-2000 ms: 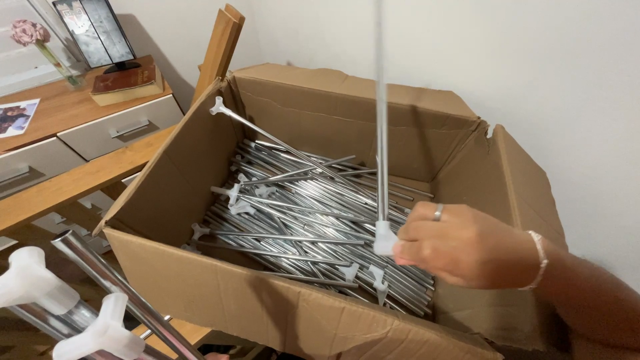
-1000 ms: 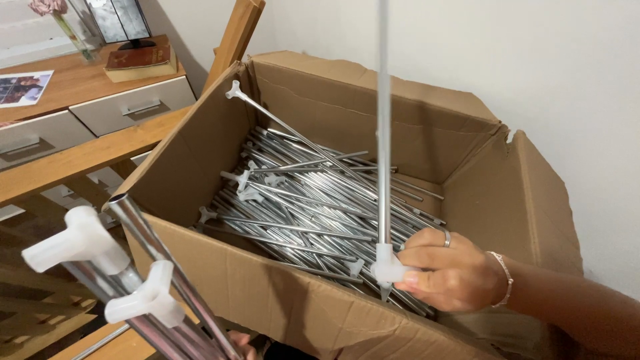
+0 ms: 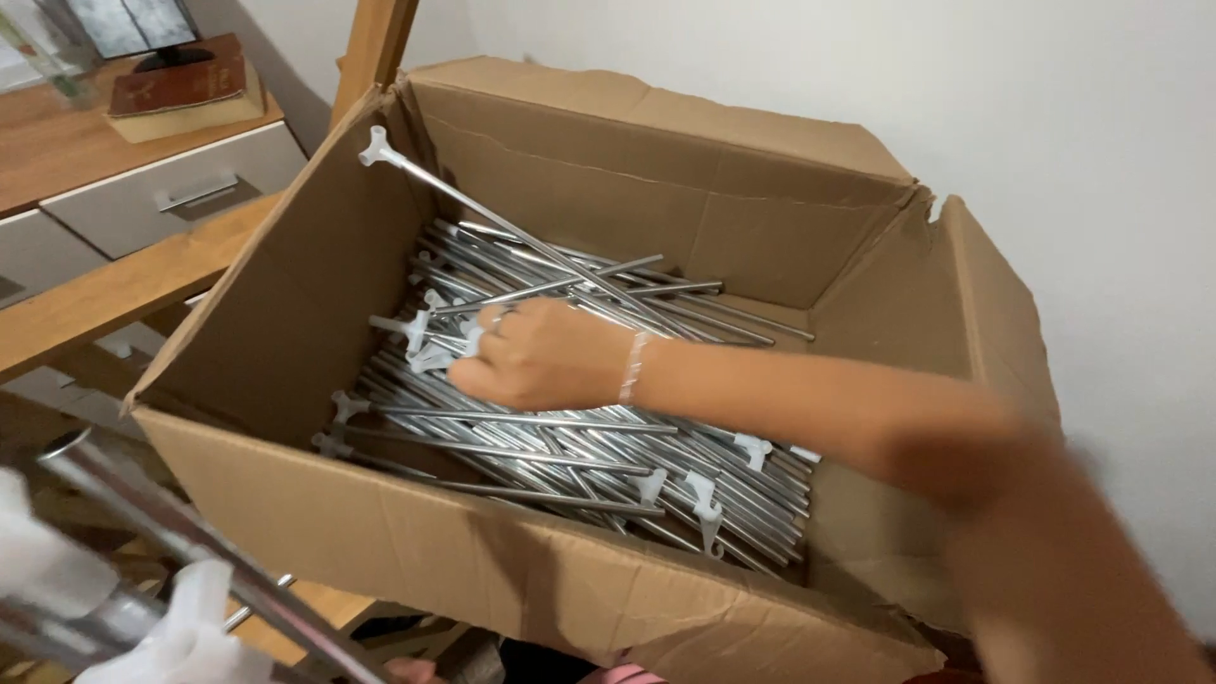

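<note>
My right hand (image 3: 546, 356) reaches into a cardboard box (image 3: 665, 142), its fingers curled down at white plastic connectors (image 3: 423, 332) on the left part of a pile of metal tubes (image 3: 570, 446). Whether it grips one is hidden. One longer-looking tube with a white three-way connector (image 3: 377, 147) leans on the box's back left corner. At the lower left, metal tubes (image 3: 199, 541) with white connectors (image 3: 185, 632) stand slanted and blurred. Only a small part of my left hand (image 3: 413, 671) shows at the bottom edge, by the lower end of these tubes; its grip is hidden.
Wooden rails (image 3: 142, 285) run along the box's left side, and a wooden post (image 3: 372, 57) rises behind its corner. Further left is a drawer cabinet (image 3: 190, 190) bearing a thick book (image 3: 180, 93) and a framed picture (image 3: 138, 24). A pale wall stands behind and right.
My right hand has moved left and down into the box. The upright tube and white connector it held are no longer seen in it. The view has shifted closer to the box.
</note>
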